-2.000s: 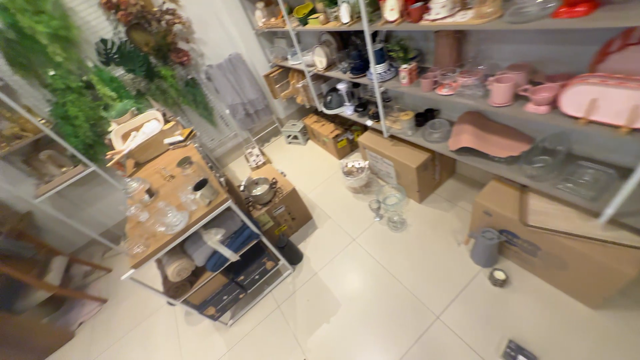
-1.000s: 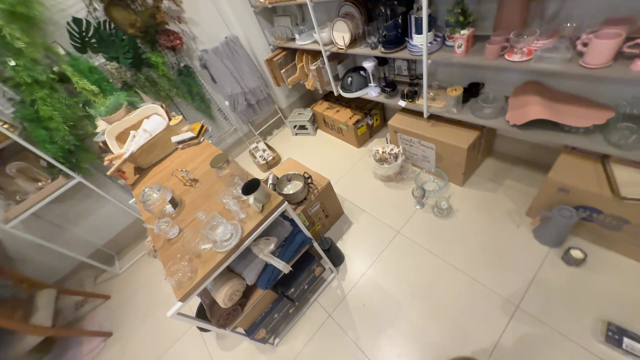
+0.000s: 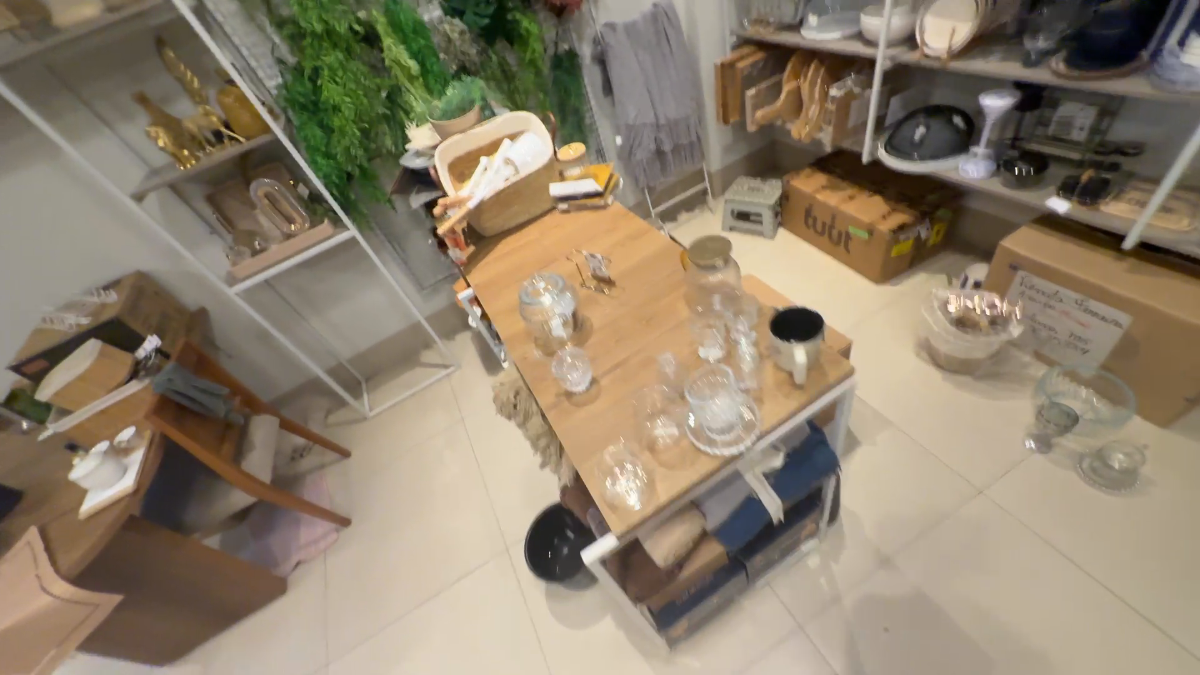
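Neither my left hand nor my right hand shows in the head view. In the middle stands a wooden-topped table [image 3: 623, 239] with a white metal frame. On it are a lidded glass jar [image 3: 548, 305], a glass jar with a tan lid [image 3: 712, 267], a white mug with a black inside [image 3: 797, 339] and a cut-glass cup on a saucer [image 3: 720, 405]. A stemless-looking clear glass [image 3: 623, 476] is near the front corner. Small gold-coloured items [image 3: 592, 272] lie mid-table. A wicker basket [image 3: 511, 202] with white rolled items sits at the far end.
A black bowl [image 3: 555, 544] is on the floor by the table's front leg. Cardboard boxes [image 3: 844, 220], a grey step stool [image 3: 752, 206] and a glass bowl [image 3: 1085, 401] stand on the floor to the right. A wooden chair [image 3: 253, 445] is at the left; shelves [image 3: 309, 246] stand behind.
The view has swung left and nearer the table, bringing the chair and left shelves further into sight. No object has plainly been moved.
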